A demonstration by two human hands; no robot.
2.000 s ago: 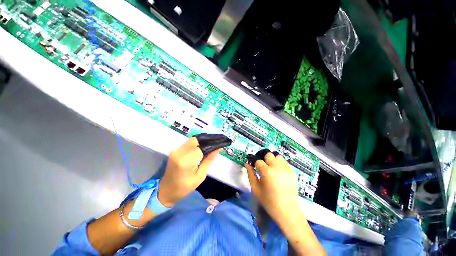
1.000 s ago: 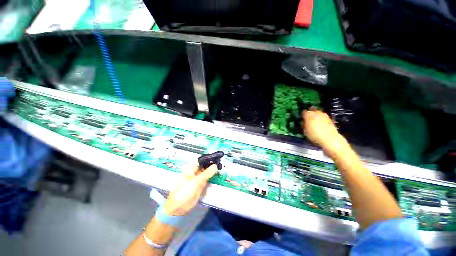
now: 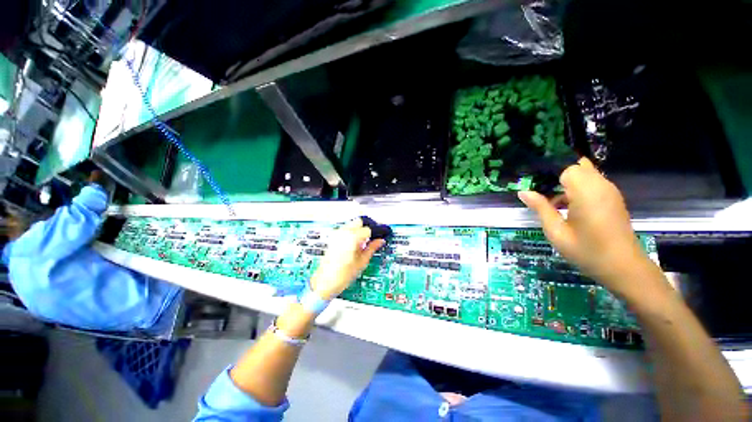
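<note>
Long green circuit boards [image 3: 437,272] with black and white parts lie in a row along a white rail [image 3: 346,321]. My left hand [image 3: 342,260] is over the boards, thumb and fingers drawn together around something black at the fingertips. My right hand [image 3: 598,222] reaches to the front of the bin of bright green pieces [image 3: 478,136]. Its thumb is by the bin's front edge and black shapes are at its fingertips. I cannot tell whether the black shapes are finger covers or held parts, nor whether either hand grips a piece.
Dark bins with small pieces flank the green one, left [image 3: 400,157] and right [image 3: 651,132]. A clear plastic bag [image 3: 515,37] hangs above. A metal shelf support [image 3: 301,132] and coiled blue cord [image 3: 185,152] are further left. Another person's blue sleeve [image 3: 70,227] is at far left.
The view has turned. Since two seconds ago my right hand has left the boards for the green bin; over the last second it stays there, now nearer the bin's front edge. My left hand stays over the boards.
</note>
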